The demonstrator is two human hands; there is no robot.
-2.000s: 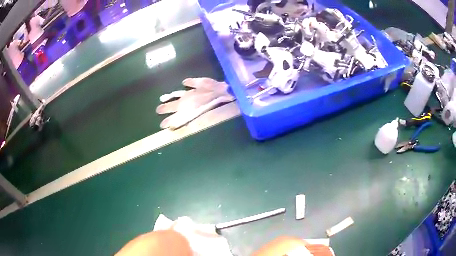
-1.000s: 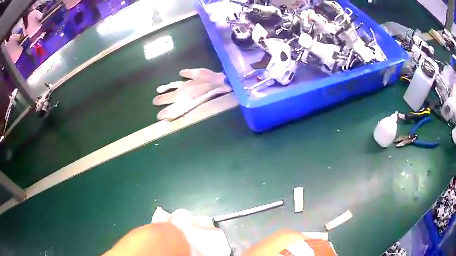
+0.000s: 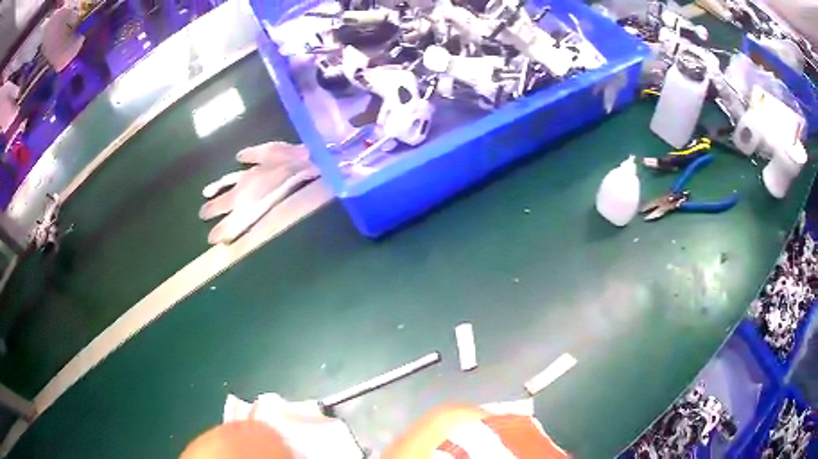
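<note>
My left hand (image 3: 235, 443) and my right hand (image 3: 466, 434) are at the bottom edge, cut off by it and overexposed. Their fingers and anything in them are hidden. A crumpled white cloth (image 3: 300, 428) lies on the green bench (image 3: 296, 323) between and beside them. A slim pale rod-like tool with a dark end (image 3: 381, 380) lies along the cloth's top edge. Two small white flat strips lie to its right, one upright (image 3: 465, 347), one slanted (image 3: 550, 374).
A blue bin (image 3: 484, 148) holds jumbled white model scooters (image 3: 408, 116). An empty glove (image 3: 256, 190) lies by the pale rail (image 3: 134, 309). A squeeze bottle (image 3: 619, 194), blue-handled cutters (image 3: 691, 202), yellow-black pliers (image 3: 686, 155) and a larger bottle (image 3: 679, 108) stand or lie right. Blue floor bins hold more parts.
The camera view has turned right, so the bin, glove and bottles sit further left and more floor bins show. Both hands remain at the bottom edge.
</note>
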